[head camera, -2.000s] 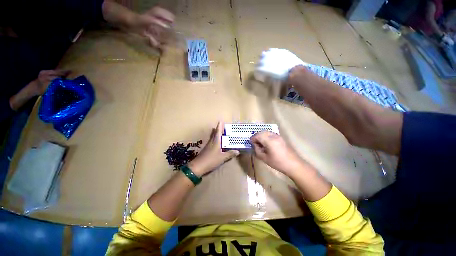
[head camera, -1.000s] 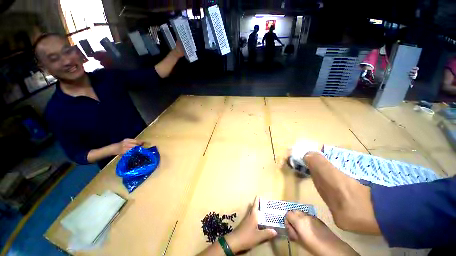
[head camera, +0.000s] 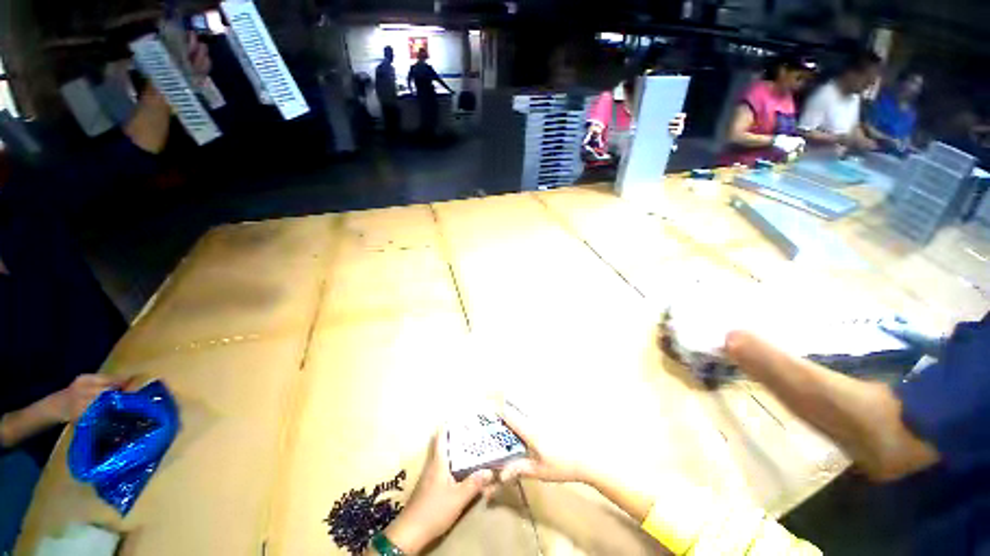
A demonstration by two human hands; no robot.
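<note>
A small light grey metal housing [head camera: 484,443] with vent holes on its top face is at the lower middle, just above the cardboard-covered table [head camera: 375,375]. My left hand [head camera: 440,497] holds its left side and near edge, with a green wristband below. My right hand [head camera: 534,451] holds its right end, fingers along the far and near edges. A loose pile of small black screws or plugs [head camera: 360,515] lies left of my left hand. Whether my fingers hold a small black part cannot be told.
A blue plastic bag [head camera: 123,440] is at left beside a person's hand. Another person's arm [head camera: 830,396] reaches in from the right over an overexposed row of housings [head camera: 858,339]. Slotted parts hang at upper left [head camera: 264,60]. Workers and sheet-metal panels [head camera: 792,193] are at upper right.
The view has tilted up, then swung right. My right hand has moved from the housing's top face to its right end. The separate housing at the upper middle is gone from the table.
</note>
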